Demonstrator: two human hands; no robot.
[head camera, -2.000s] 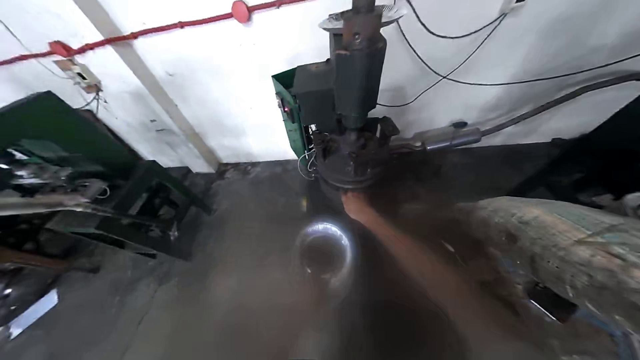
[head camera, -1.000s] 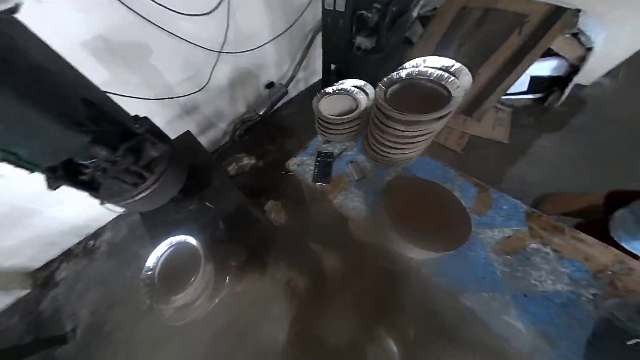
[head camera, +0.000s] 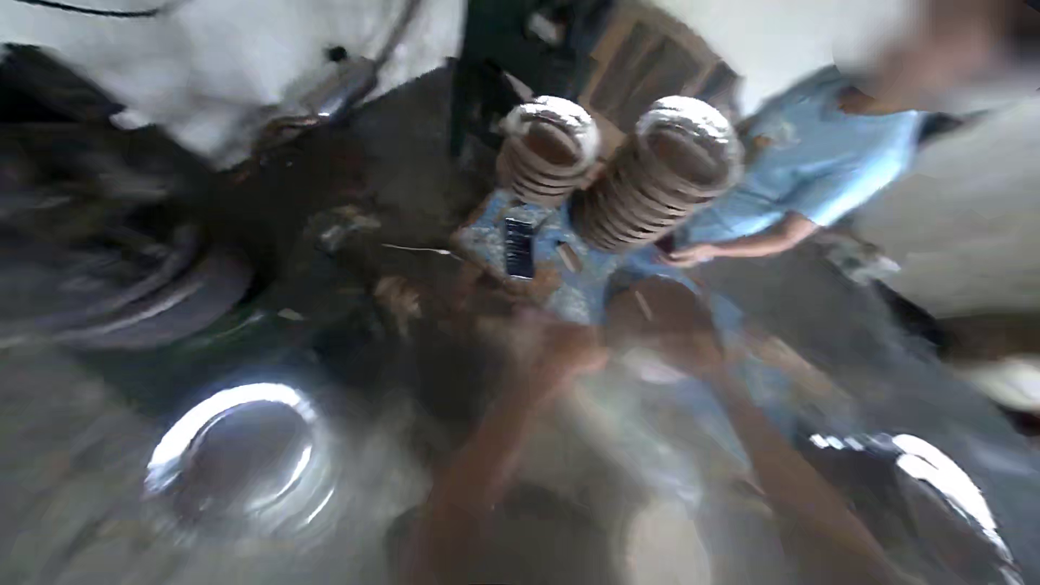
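My left hand (head camera: 569, 349) is blurred, at the near edge of a blue, worn tabletop (head camera: 573, 296), just left of a round brown disc (head camera: 650, 305). Over the disc's near right part is my right hand (head camera: 691, 349), blurred too; whether either hand grips anything cannot be told. Behind them stand a shorter stack of silver-rimmed round plates (head camera: 548, 162) and a taller, leaning stack (head camera: 650, 187). One shiny-rimmed round plate (head camera: 248, 455) lies low at the left, and another shiny round rim (head camera: 946, 471) shows at the lower right.
A dark phone (head camera: 519, 248) and a small tan block (head camera: 569, 257) lie on the tabletop. A person in a blue shirt (head camera: 837, 154) stands beyond the right side, one hand near the taller stack. Dark round machine parts (head camera: 154, 284) are at the left.
A hand was at the machine two seconds ago; now both my arms reach towards the blue tabletop. The person in blue has come into view. The view has swung right.
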